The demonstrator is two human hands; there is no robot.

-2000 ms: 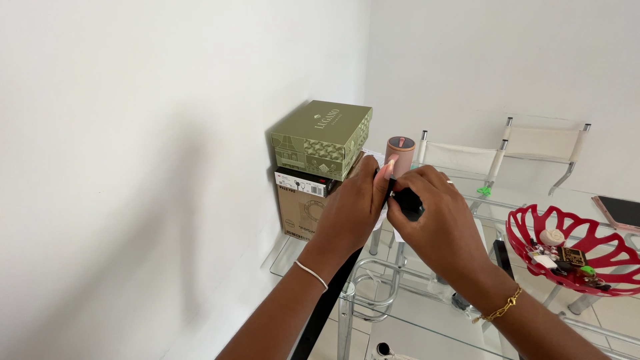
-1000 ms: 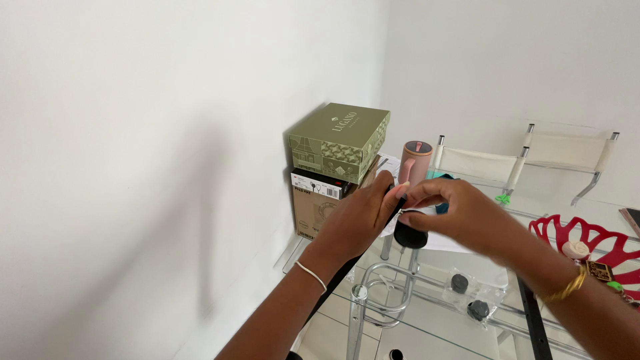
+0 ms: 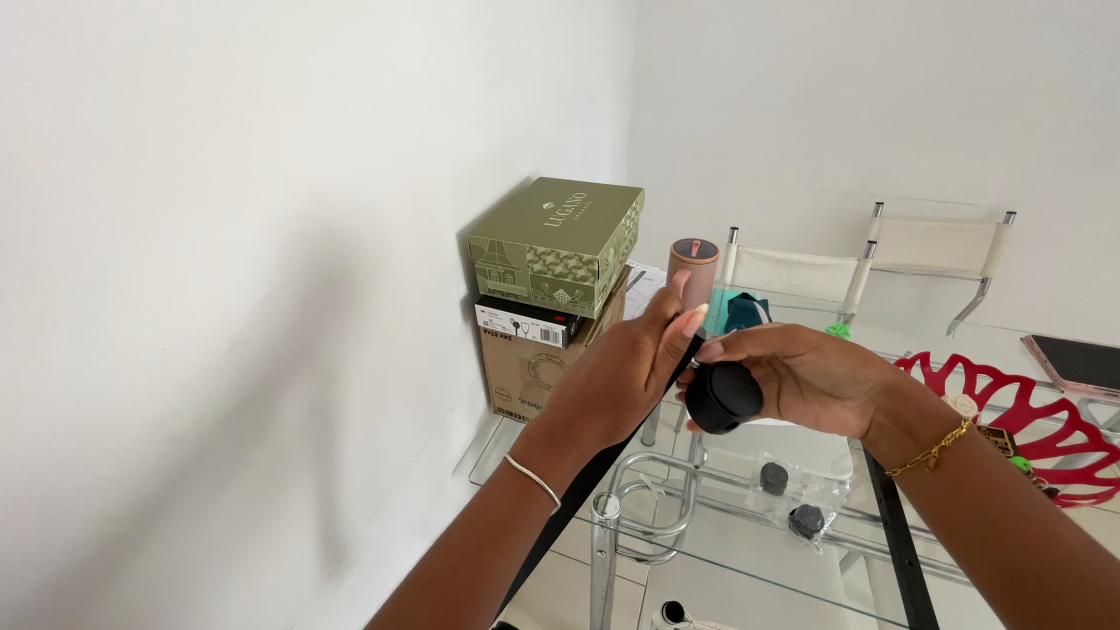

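My left hand is closed around the upper end of a long black bar, which slants down towards me between my forearm and the glass table. My right hand holds a black caster wheel against that end of the bar, its thumb and index finger at the joint. Fingers partly hide where the wheel meets the bar. Two dark round pieces, probably more casters, lie in a clear plastic bag on the glass. A second black bar with holes lies beneath my right forearm.
A green box sits on a small box and a cardboard box by the wall. Behind my hands stands a pink tumbler. At right are a red openwork bowl and a phone; white chairs stand beyond the glass table.
My right hand has shifted its fingers around the caster, and the wheel shows more fully now. The left hand still grips the bar. The view has turned somewhat left.
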